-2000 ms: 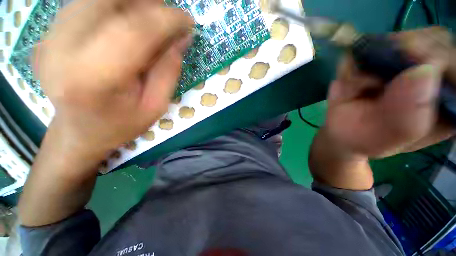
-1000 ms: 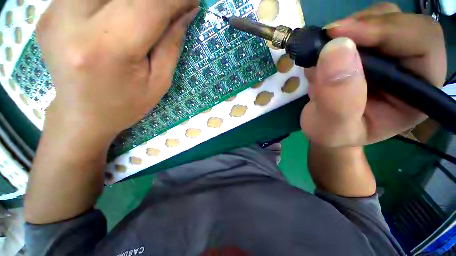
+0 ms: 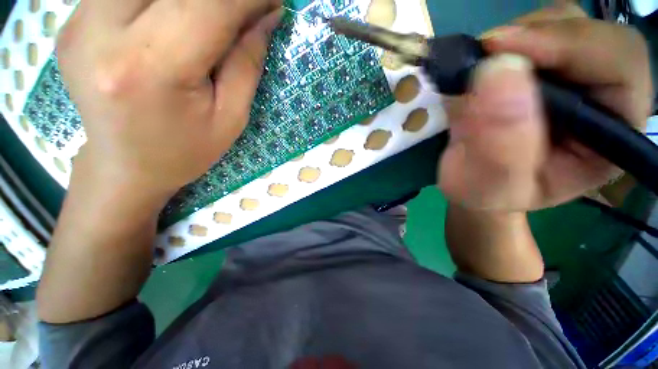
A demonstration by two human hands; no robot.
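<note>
A green PCB panel (image 3: 317,94) with many small repeated boards lies on a white perforated tray (image 3: 288,179). My right hand (image 3: 541,115) holds the soldering iron (image 3: 451,63) like a pen, slightly blurred. Its dark tip points left, over the panel's upper part; I cannot tell if it touches. My left hand (image 3: 162,94) is over the panel with thumb and fingers closed together. A very thin line of solder wire (image 3: 294,11) shows at its fingertips, near the iron tip. The hand hides much of the panel's left part.
Another part of green panel (image 3: 52,108) shows left of my left hand. A further white tray (image 3: 18,241) is at the far left edge. A dark green bench edge runs below the tray. Black cable (image 3: 620,216) and a dark slatted crate (image 3: 613,310) are at the lower right.
The iron has come left from the tray's right corner to over the panel, and its tip is now slightly right of where it was one second ago. My left hand has shifted slightly right and up.
</note>
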